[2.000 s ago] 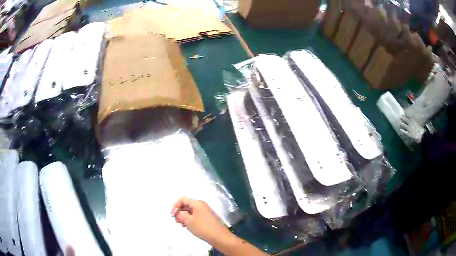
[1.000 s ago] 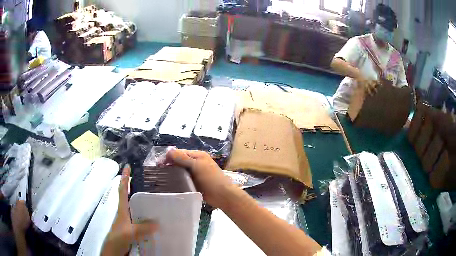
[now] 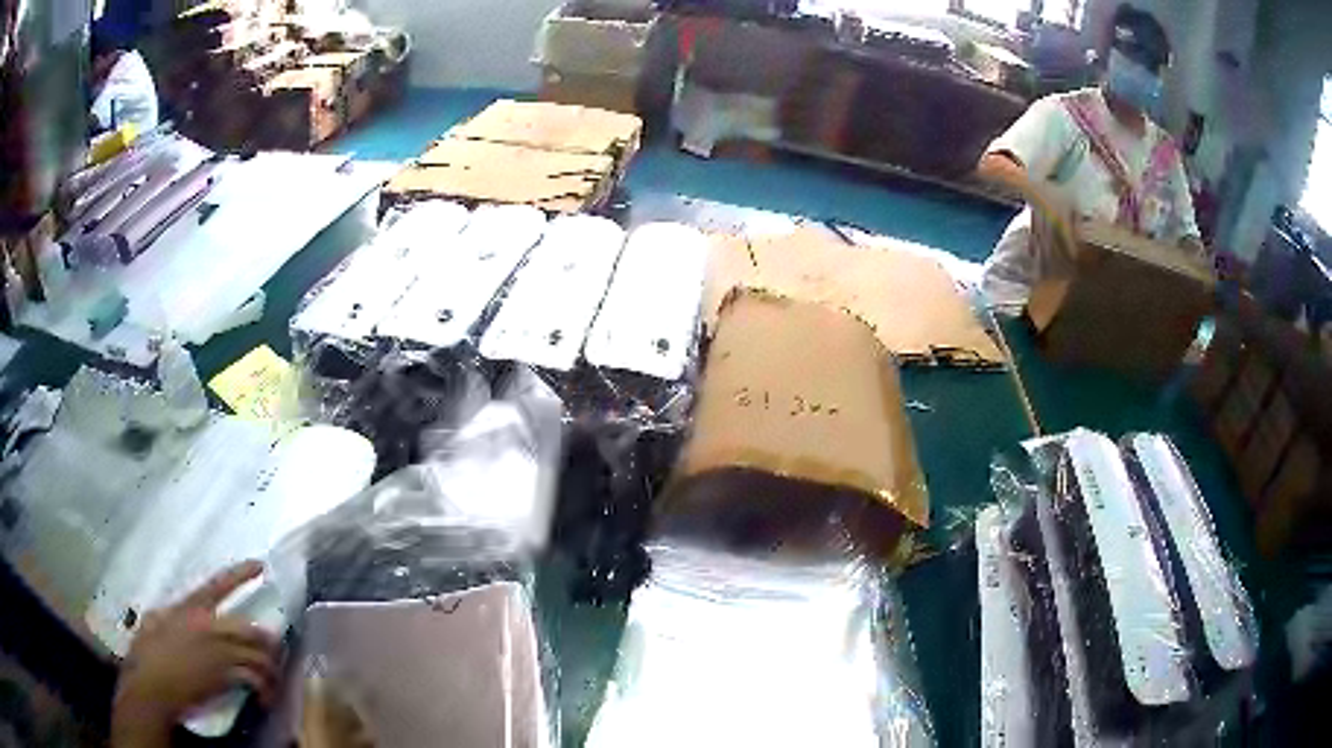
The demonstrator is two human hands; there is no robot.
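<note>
A white-and-black unit [image 3: 424,658] lies in a clear, crinkled poly bag [image 3: 497,468] at lower centre; the bag's far end stands up loosely. My left hand [image 3: 197,665], at lower left, has its fingers curled over a white unit [image 3: 216,713]. A blurred patch of skin shows at the near left edge of the bagged unit; I cannot tell which hand it belongs to. My right hand is not clearly visible. Other white units [image 3: 278,490] lie beside my left hand. Flat empty poly bags [image 3: 745,658] stick out of the brown carton [image 3: 789,395] near centre.
Bagged units [image 3: 1118,585] lie at right. A row of white units [image 3: 533,292] with black tangles stands behind. A yellow note [image 3: 256,383] is at left. Flattened cartons [image 3: 511,154] lie at the far side. A masked person [image 3: 1103,176] handles a shipping carton [image 3: 1118,307] across the table.
The unit between my hands has moved lower and now shows inside a clear bag. My right hand and forearm have left the centre. My left hand has moved left onto another unit.
</note>
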